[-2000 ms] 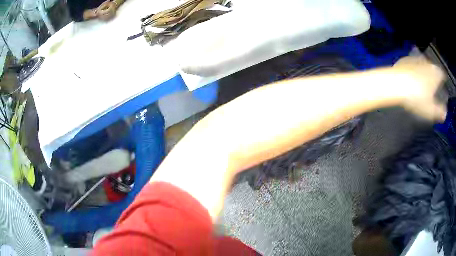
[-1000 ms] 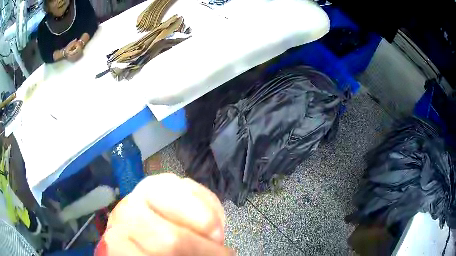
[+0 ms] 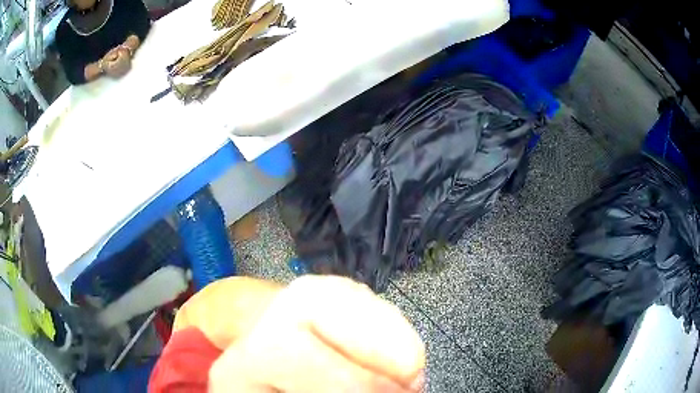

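Observation:
My left hand (image 3: pixel 345 334) is large, overexposed and close to the camera at the bottom centre. It looks folded and is cut off by the lower edge, with a red sleeve (image 3: pixel 183 362) at its left. Whether it holds anything cannot be told. My right hand cannot be made out. Beyond the hand, a crumpled shiny dark grey garment pile (image 3: pixel 430 180) hangs over a blue bin (image 3: pixel 549 57) and down to the speckled floor. A second dark grey garment pile (image 3: pixel 633 242) lies at the right, behind the white pressing table's edge (image 3: pixel 652 357).
The neighbouring white table (image 3: pixel 115 153) bears a cream padded board (image 3: pixel 368 69) and folded brown pieces (image 3: pixel 230 54). A person (image 3: pixel 104 46) sits at its far side, hands together. A blue duct (image 3: pixel 206 246) runs beneath. A fan (image 3: pixel 27 364) is at lower left, a brown stool-like surface (image 3: pixel 579 353) at lower right.
My left arm, stretched far to the right two seconds ago, has come back to the bottom centre. Since one second ago the hand has shifted right. The view has also shifted.

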